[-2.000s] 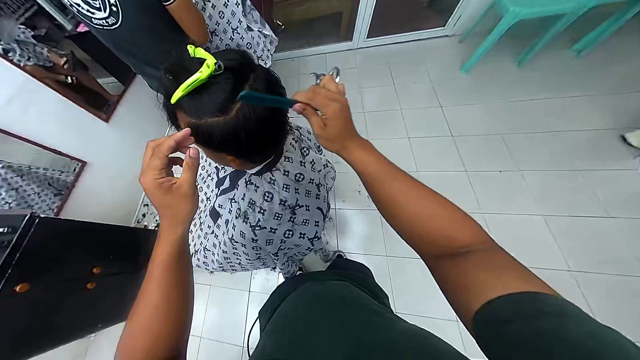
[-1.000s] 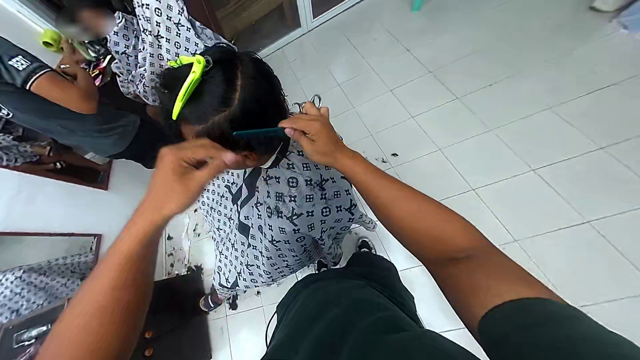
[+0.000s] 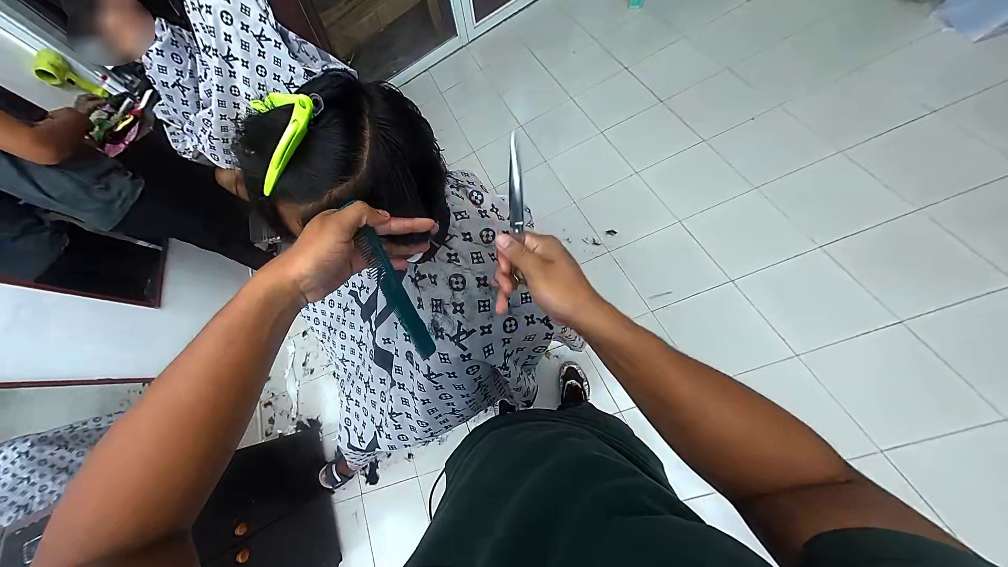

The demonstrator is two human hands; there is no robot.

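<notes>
A seated person's dark hair (image 3: 398,150) is parted, with a neon yellow-green hair clip (image 3: 289,142) on its left side. My left hand (image 3: 346,244) is at the lower edge of the hair and has a dark teal comb (image 3: 402,303) in it, teeth toward the upper left. Some fingers reach along the hair; whether they pinch a lock is unclear. To the right of the head, my right hand (image 3: 539,272) holds haircutting scissors (image 3: 516,185) with the blades pointing up and close together. A white patterned salon cape (image 3: 465,346) covers the seated person.
A co-worker's arm (image 3: 39,138) is at the left, near a container of combs and clips (image 3: 122,118) and a yellow-green hair dryer (image 3: 59,71). Another caped person (image 3: 236,47) is beyond. A dark cabinet (image 3: 268,496) stands lower left. Cut hair lies on the tiled floor (image 3: 740,236).
The comb has passed from my right hand to my left. The scissors, earlier tucked in my right hand with the handle rings showing, now point upward. My left hand has moved against the hair.
</notes>
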